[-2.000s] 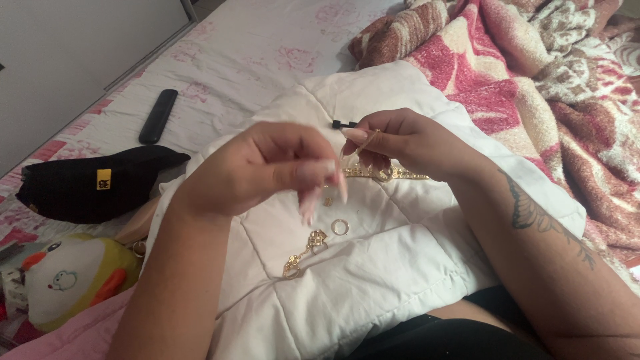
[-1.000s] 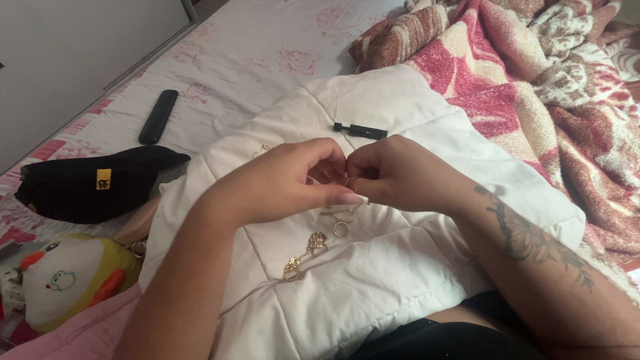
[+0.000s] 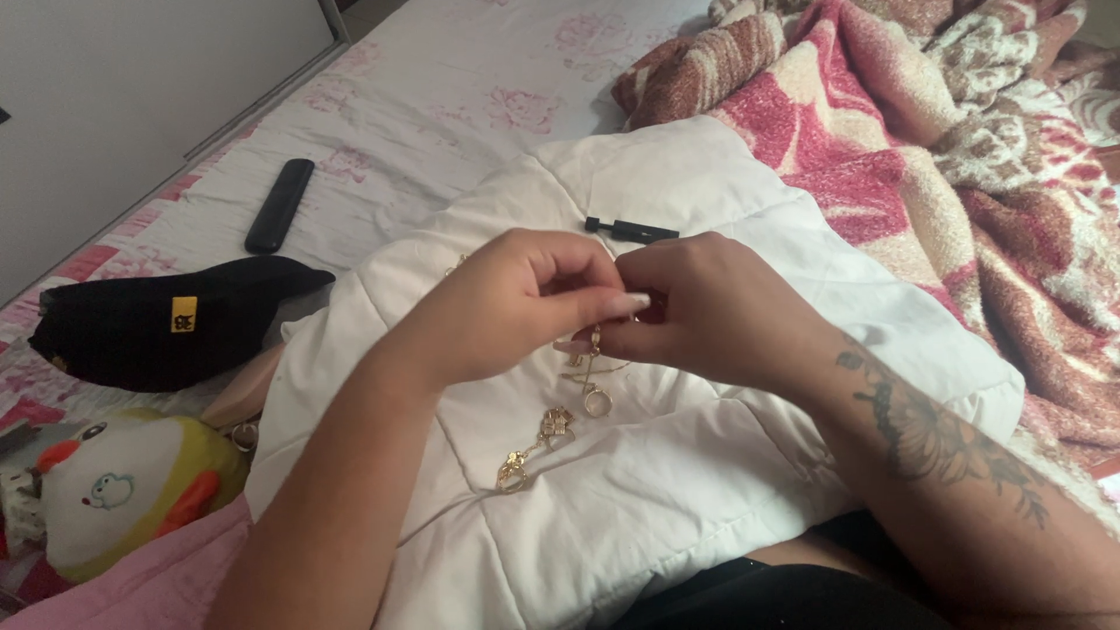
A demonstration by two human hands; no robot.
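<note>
My left hand (image 3: 534,297) and my right hand (image 3: 700,302) meet above a white quilted cover (image 3: 682,455), fingertips pinched together. A thin gold chain (image 3: 595,339) hangs from the right hand's fingers; whether the left fingertips also grip it is hidden. Just below lies a gold ring (image 3: 598,402). Nearer to me, gold-coloured jewelry with openwork charms (image 3: 555,422) rests on the cover, and beside it is another gold piece (image 3: 512,472). A small black tool-like object (image 3: 632,230) lies beyond the hands. Part of another gold piece (image 3: 457,263) shows behind the left hand.
At left on the floral sheet (image 3: 516,105) lie a black remote-like object (image 3: 280,206), a black cloth item with a yellow tag (image 3: 175,319) and a plush bird toy (image 3: 131,490). A patterned pink and brown blanket (image 3: 875,175) is bunched at right.
The black tool-like object, at my right hand's fingers two seconds ago, lies on the cover. My left hand has moved right and up to meet my right hand.
</note>
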